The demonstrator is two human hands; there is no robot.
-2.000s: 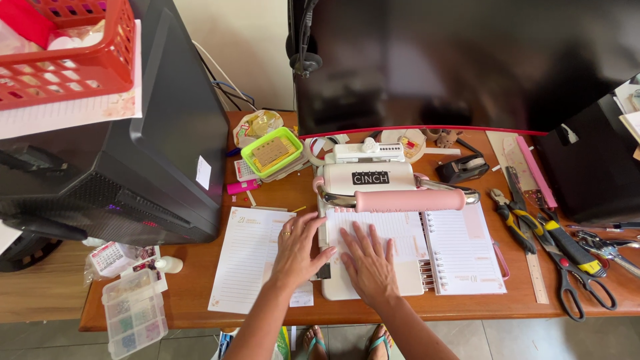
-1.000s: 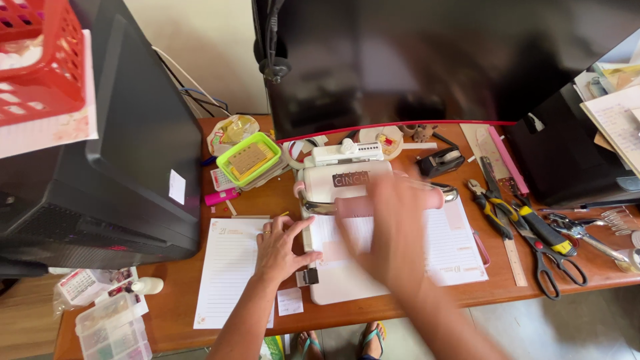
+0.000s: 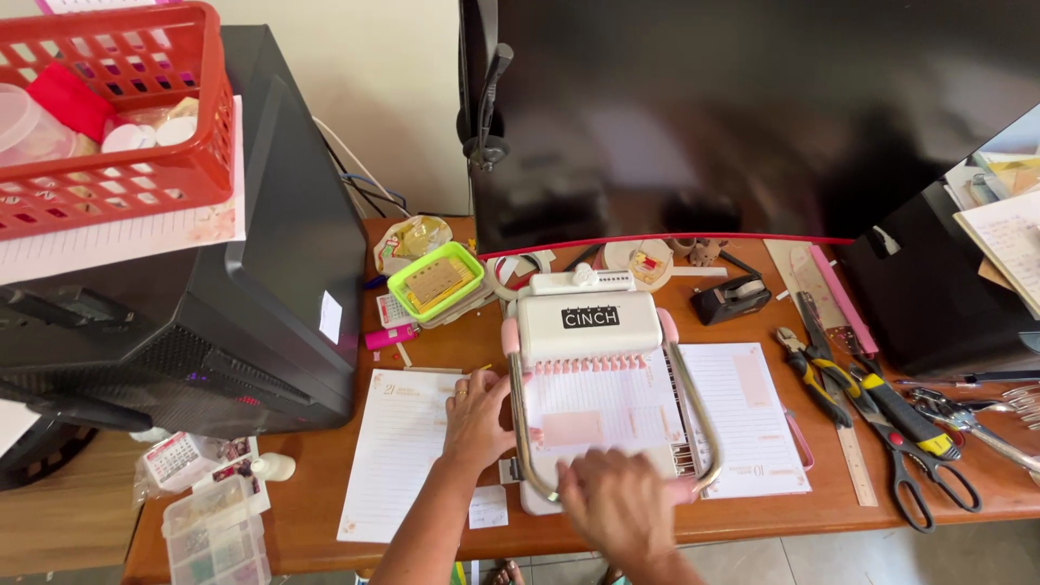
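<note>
A white Cinch binding machine [image 3: 591, 329] stands on the desk, its metal lever with a pink grip [image 3: 682, 490] swung down toward the front edge. My right hand [image 3: 621, 504] is closed around that grip, slightly blurred. My left hand [image 3: 481, 418] rests at the machine's left side, fingertips at the edge of a printed planner sheet [image 3: 601, 406] lying on its bed under the pink teeth. Lined planner pages [image 3: 735, 422] lie to the right, beside wire binding loops [image 3: 681, 459]. Another lined sheet [image 3: 394, 455] is on the left, partly behind my left wrist.
Right of the pages lie pliers [image 3: 812, 378], black scissors [image 3: 898, 443] and a metal ruler [image 3: 855, 463]. A black tape dispenser [image 3: 731, 299] and green basket [image 3: 436, 281] sit behind. A clear compartment box [image 3: 215, 532] is front left, below a computer tower [image 3: 284, 325]; a monitor [image 3: 691, 114] spans the back.
My right hand has left the sheet and taken the lever's pink grip, which has come down toward me from near the machine's top. My left hand stays at the left side.
</note>
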